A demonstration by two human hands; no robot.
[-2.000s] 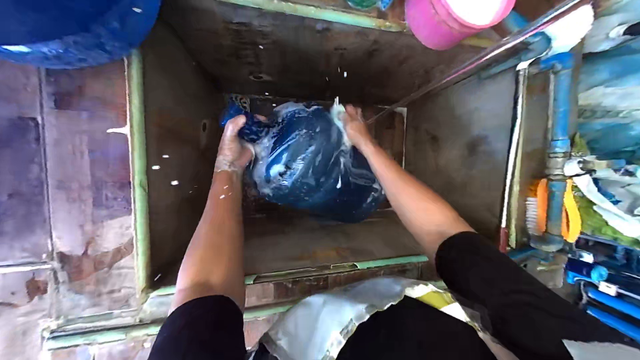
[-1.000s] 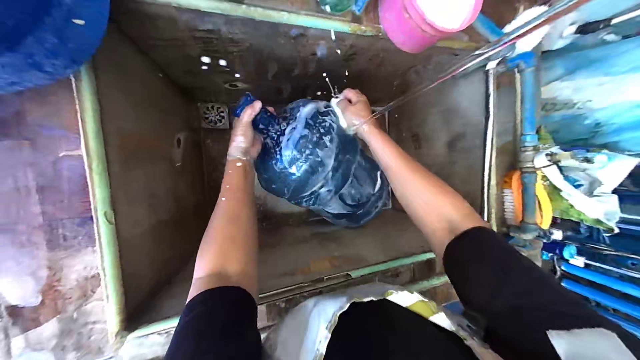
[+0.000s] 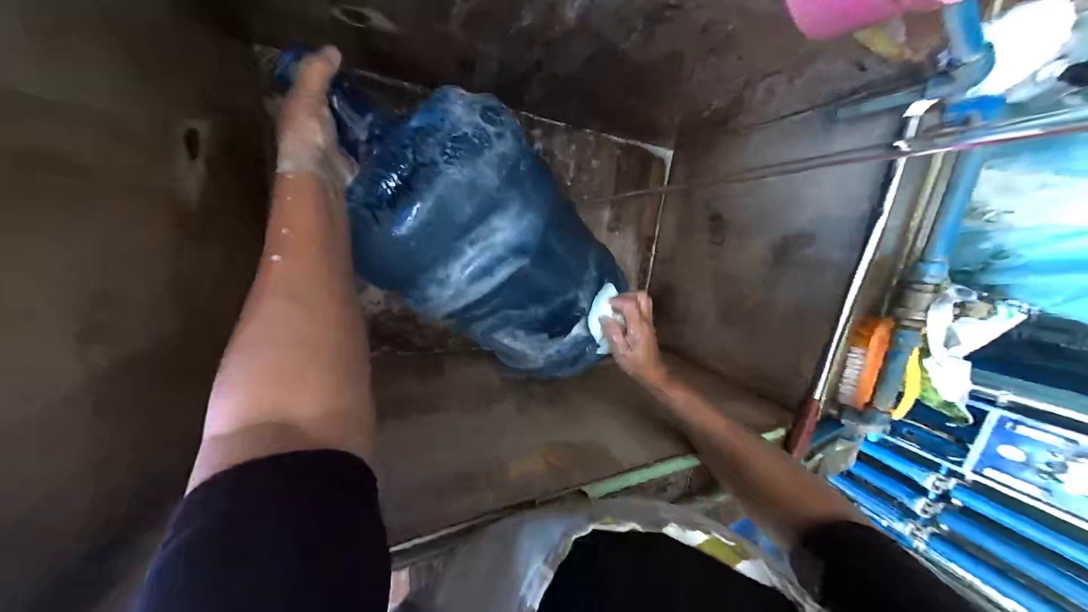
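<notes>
A large blue plastic water jug (image 3: 484, 229), streaked with white suds, lies tilted inside a deep brown basin. At upper left my left hand (image 3: 314, 119) grips the jug's neck, its fingers partly hidden. My right hand (image 3: 633, 336) holds a white sponge or cloth (image 3: 603, 318) pressed against the jug's lower right end. Specks of foam dot my left forearm.
Brown basin walls (image 3: 731, 229) surround the jug, with a green edge strip (image 3: 642, 474) nearest me. A thin hose or rod (image 3: 790, 166) crosses at right. Beyond stand blue pipes (image 3: 956, 212), an orange brush (image 3: 865, 361) and a pink bucket (image 3: 837, 13).
My right hand has moved from the jug's upper side down to its lower right end. The jug has turned to a steeper slant. The view is closer and shifted.
</notes>
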